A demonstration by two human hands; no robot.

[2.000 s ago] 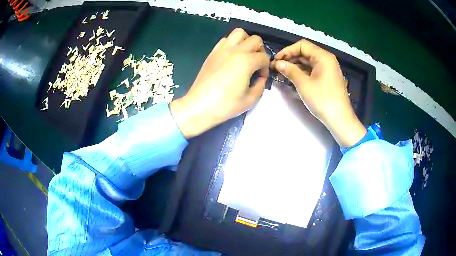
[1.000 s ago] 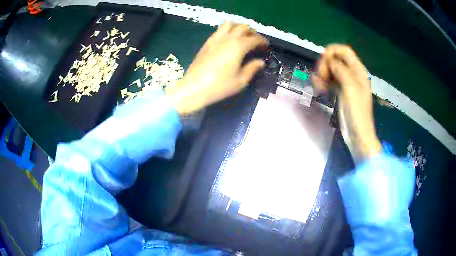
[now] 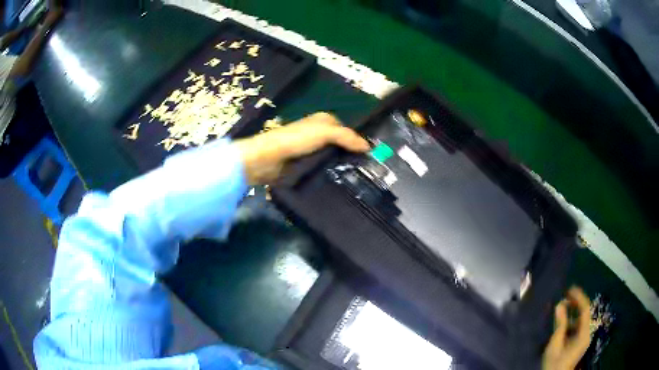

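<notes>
An open tablet (image 3: pixel 462 224) lies at a slant in a black foam tray (image 3: pixel 347 238), its teal patch and small shiny parts at the upper left end. My left hand (image 3: pixel 300 144) grips the tray's upper left edge, thumb and fingers close to the teal patch; part of the rim is hidden under it. My right hand (image 3: pixel 569 332) is at the lower right, cut off by the bottom edge, beside a pile of small parts (image 3: pixel 600 318). Its fingers are bent and apart; no part shows in them.
A second black tray (image 3: pixel 307 311) with a glaring white sheet (image 3: pixel 394 340) is cut off at the bottom. A shallow black tray (image 3: pixel 289 65) at the upper left holds cream pieces (image 3: pixel 206 108). A blue stool (image 3: pixel 47 177) and part of another person (image 3: pixel 32 50) are at the left.
The view has shifted. The tray in front now lies turned, with my left hand at its edge. My right hand has moved from the tablet's top to the lower right. Another tray shows at the bottom.
</notes>
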